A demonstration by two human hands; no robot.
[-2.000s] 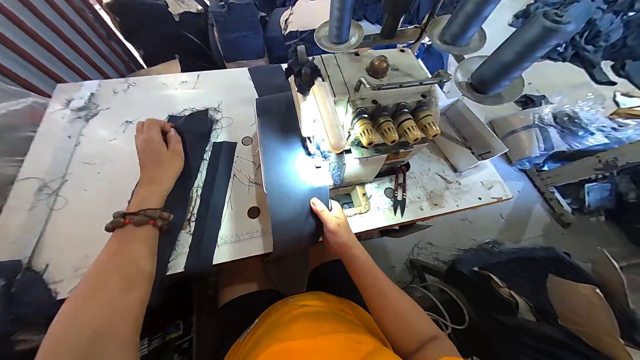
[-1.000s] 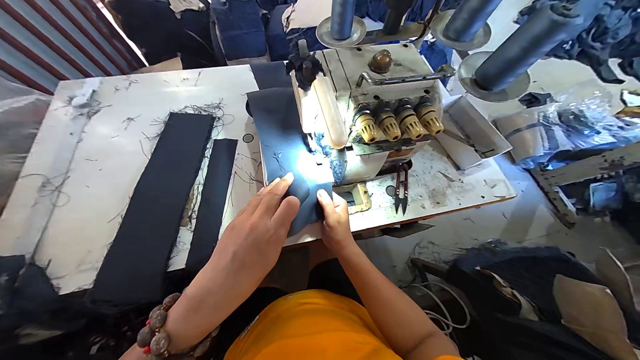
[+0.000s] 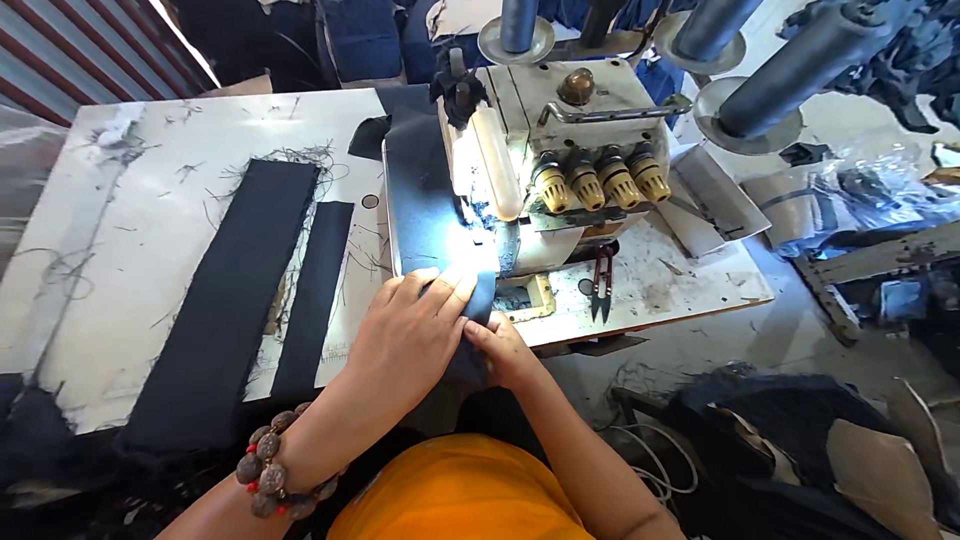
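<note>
A dark fabric panel [image 3: 424, 202] lies along the left side of an overlock sewing machine [image 3: 592, 150], under its bright lamp. My left hand [image 3: 412, 326] rests flat on the panel's near part, just in front of the needle area, fingers pointing forward. My right hand [image 3: 502, 349] pinches the panel's near right edge between thumb and fingers, close beside my left fingertips. The needle and presser foot are lost in glare. To the left, a wide dark fabric strip [image 3: 232, 277] and a narrow dark strip [image 3: 315, 292] lie on the white table.
Red-handled thread snips [image 3: 602, 283] lie right of the machine, near an open white box [image 3: 709, 199]. Thread cones [image 3: 802, 67] stand above. Loose threads litter the white tabletop [image 3: 150, 187]. Dark cloth [image 3: 757, 435] is heaped at the lower right.
My left hand has gone from the strips at the left to the panel at the machine, and now lies further forward on it. My right hand remains at the panel's near edge.
</note>
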